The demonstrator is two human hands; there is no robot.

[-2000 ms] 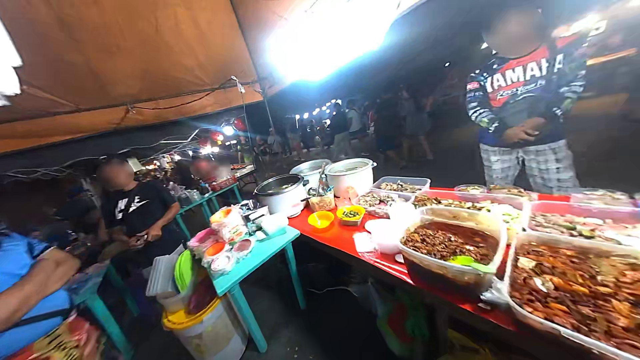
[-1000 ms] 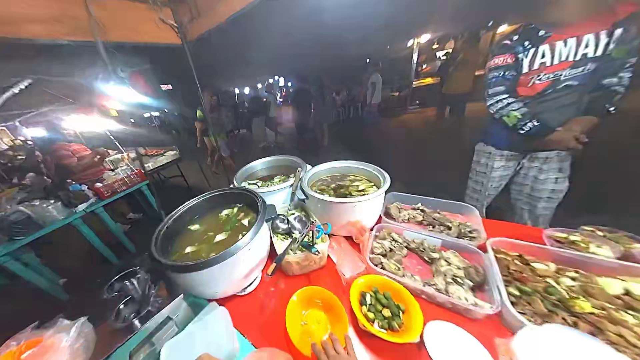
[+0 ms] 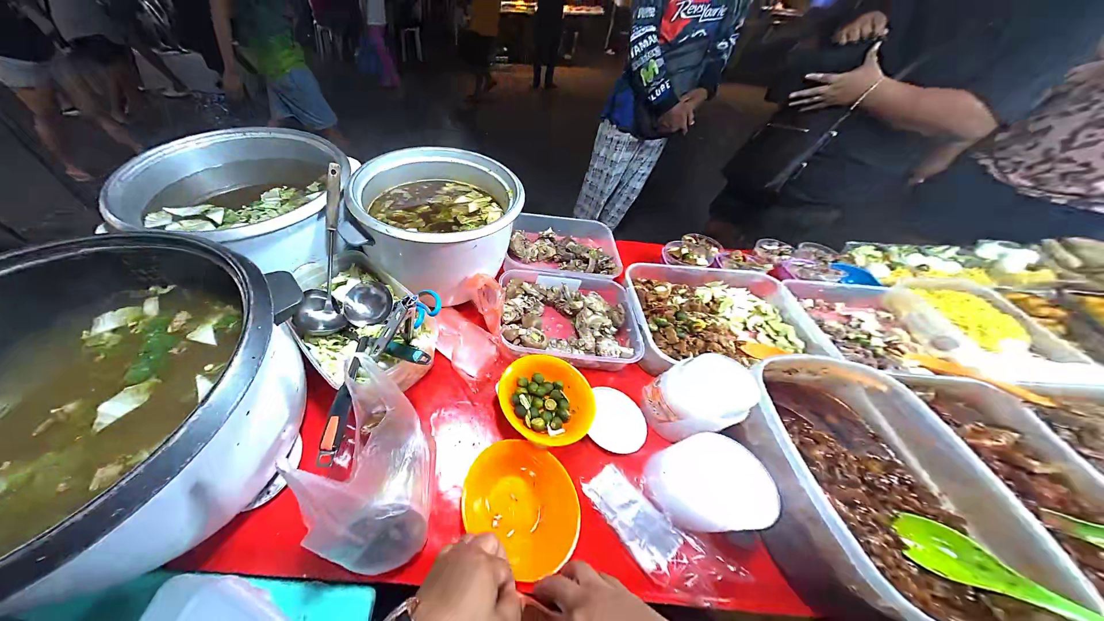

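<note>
My left hand (image 3: 470,580), fingers curled, and my right hand (image 3: 591,595) meet at the bottom of the view, just below an orange plastic bowl (image 3: 521,509). A small reddish thing shows between my fingers, too hidden to name. Behind that bowl stands another orange bowl with calamansi (image 3: 542,402). To the left, a clear plastic bag (image 3: 379,483) stands upright, its lower part bulging. Small clear plastic packets (image 3: 634,522) lie at the right, beside a white mound of plates or bowls (image 3: 711,481).
Large pots of broth (image 3: 276,379) stand left, with a tub of ladles and tongs (image 3: 366,319) beside them. Food trays (image 3: 776,379) fill the right side; a green spoon (image 3: 966,561) rests in one. People stand across the table, one in a printed jersey (image 3: 677,60).
The view has moved in over the table. One second ago a hand with spread fingers was at the orange bowl; now both my hands are together below it. The clear bag now stands by the pot.
</note>
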